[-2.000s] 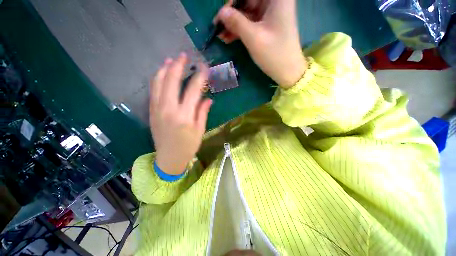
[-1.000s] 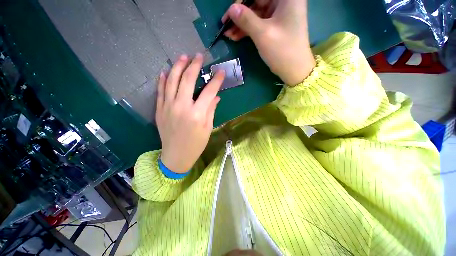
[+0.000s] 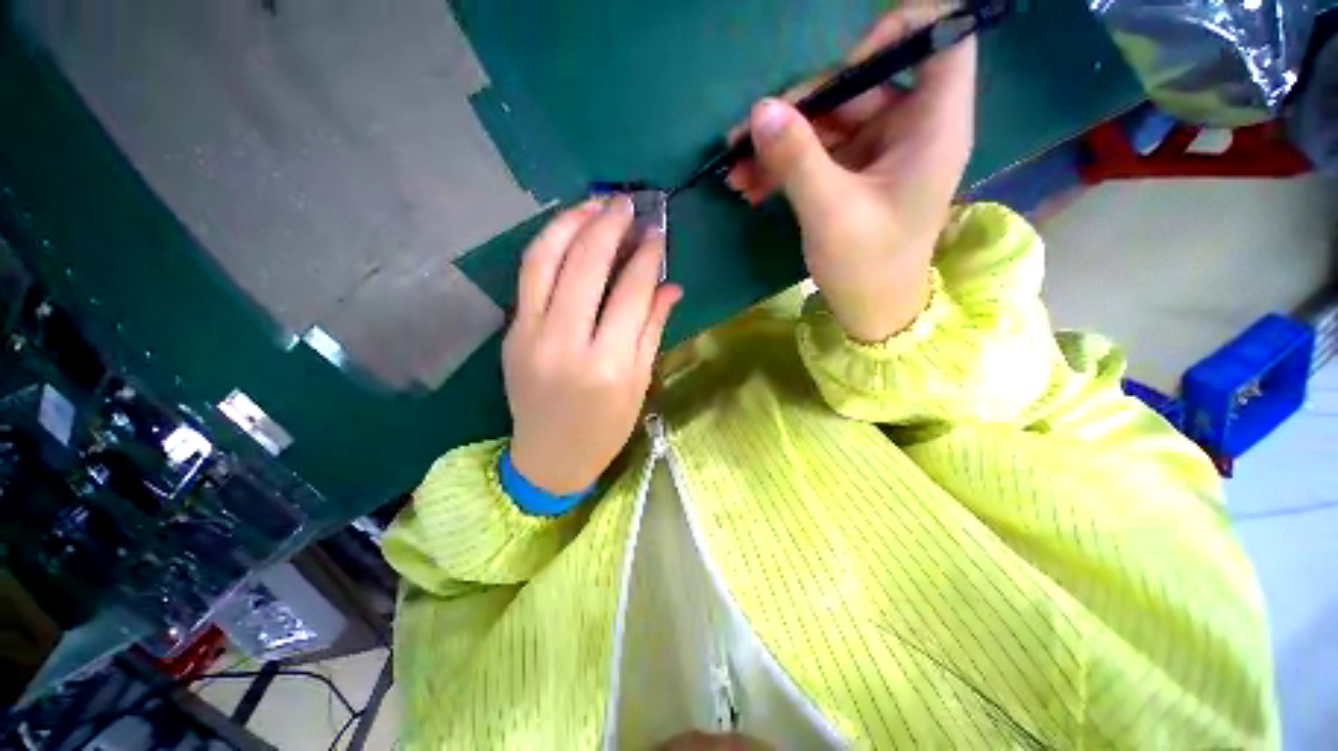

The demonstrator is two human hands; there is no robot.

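A small grey electronic module (image 3: pixel 656 220) lies on the green mat, mostly hidden under the fingers of my left hand (image 3: pixel 583 330). My left hand presses on it with the fingertips, and its outer edge shows. My right hand (image 3: pixel 866 184) holds slim black tweezers (image 3: pixel 866 77). Their fine tip points down-left and is at the module's upper right corner; I cannot tell if it touches. Grey adhesive strips (image 3: pixel 294 147) lie overlapping on the mat, to the left of my left hand.
A glossy blister tray (image 3: pixel 132 440) with dark parts is at the left. A silver-white piece (image 3: pixel 256 421) lies by its edge. A shiny anti-static bag (image 3: pixel 1211 59) is at the upper right, above a red stool (image 3: pixel 1196 154). A blue bin (image 3: pixel 1247 385) stands at the right.
The module has turned to stand more upright in view, and more of it is under my left fingers. The tweezers have moved from the strip edge to the module's corner, and more of their handle shows.
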